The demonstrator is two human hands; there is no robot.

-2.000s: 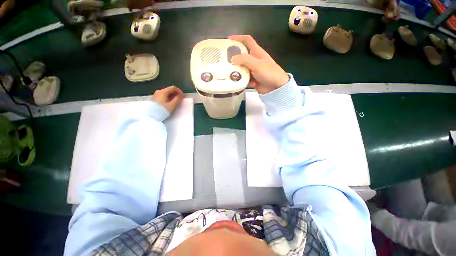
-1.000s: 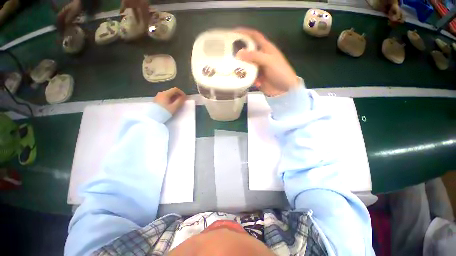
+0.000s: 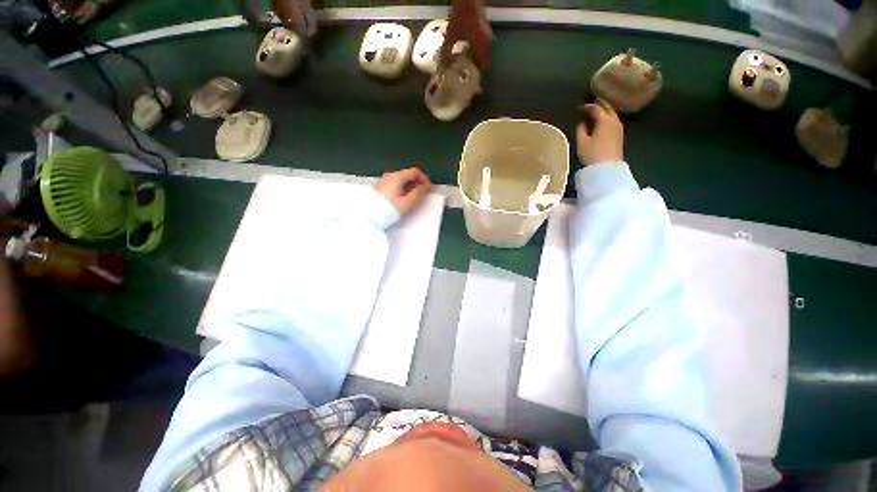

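The cream housing (image 3: 515, 226) stands upright in front of me by the belt's pale edge rail. Its top is open and two white posts (image 3: 486, 187) show inside. My right hand (image 3: 603, 133) is over the belt, right of the housing, with nothing visible in it. Its fingertips are by the lower edge of a cover lying underside up (image 3: 625, 85); whether they touch it I cannot tell. My left hand (image 3: 405, 189) rests loosely curled and empty at the rail, left of the housing.
Face-up covers (image 3: 386, 50) (image 3: 760, 79) and underside-up covers (image 3: 242, 135) lie on the dark green belt (image 3: 365, 120). Another person's hand (image 3: 465, 48) is at a cover across the belt. White pads (image 3: 288, 250) lie under my forearms. A green fan (image 3: 87, 194) stands far left.
The face-up cover is gone from above the housing and my right hand has let it go. That hand has moved right, to the belt. The view has shifted; my left hand still rests.
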